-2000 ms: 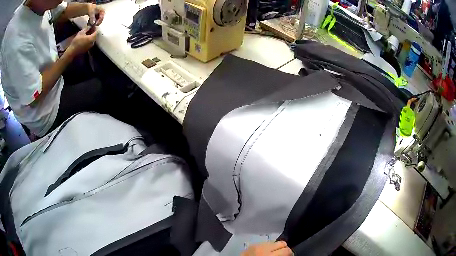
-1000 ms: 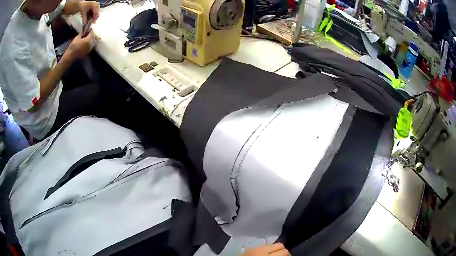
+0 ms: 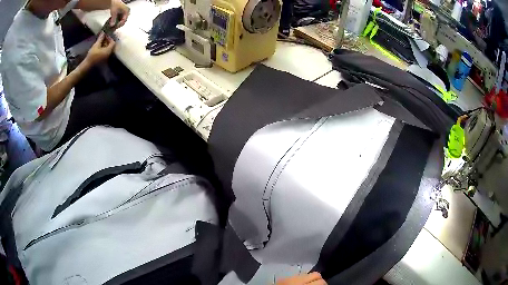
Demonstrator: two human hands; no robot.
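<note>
A garment piece with a pale grey reverse (image 3: 312, 183) lies across the table, its dark grey panel (image 3: 250, 106) towards the back. A black band (image 3: 384, 189) and a dark grey edge strip (image 3: 409, 234) run along its right side, the strip reaching the needle area (image 3: 443, 197) of a machine at the right. My left hand (image 3: 303, 279) is at the bottom edge, mostly cut off, its fingers closed on the garment edge beside the black band; the fingertips are partly hidden. My right hand is out of the picture.
Another pale grey garment heap (image 3: 111, 206) lies at the lower left. A person (image 3: 39, 72) sits at the upper left by a yellowish machine (image 3: 245, 33), with black-handled scissors (image 3: 161, 47) nearby. A dark garment pile (image 3: 395, 83) lies behind the work. A neon green tag (image 3: 456, 140) hangs at right.
The view has shifted slightly. My left hand sits a little lower and is more cut off. The garment lies nearly the same. The other person's hands have moved slightly.
</note>
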